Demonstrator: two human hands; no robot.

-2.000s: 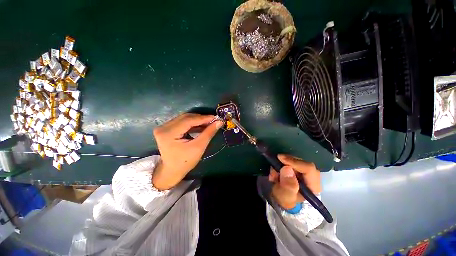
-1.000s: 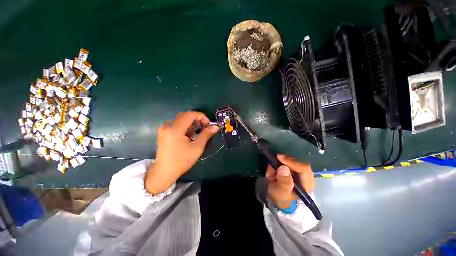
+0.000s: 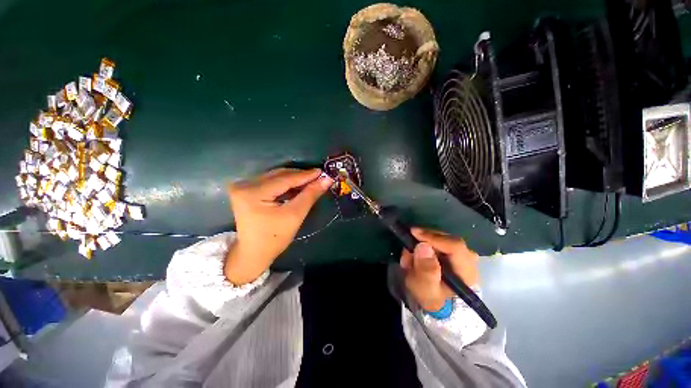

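Observation:
A small dark circuit board (image 3: 350, 186) with orange and white spots lies on the green bench (image 3: 250, 98) in front of me. My right hand (image 3: 439, 269) holds the black soldering iron (image 3: 400, 231) like a pen. The iron's metal tip rests on or just over the upper part of the board. My left hand (image 3: 269, 212) pinches thin solder wire, its thumb and forefinger at the board's left edge. A stretch of the wire (image 3: 322, 230) curves below that hand. The fingertips hide the pinched piece of wire.
A pile of small silver-white blocks with orange ends (image 3: 76, 163) lies at the left. A round tan pot (image 3: 388, 57) with grey beads stands beyond the board. A black fan (image 3: 470, 144) stands at the right, with a pale-panelled lamp (image 3: 667, 154) farther right.
The iron's tip has moved from the board's right edge back onto its upper part. The left fingertips have come slightly closer to the tip. The whole view has shifted a little.

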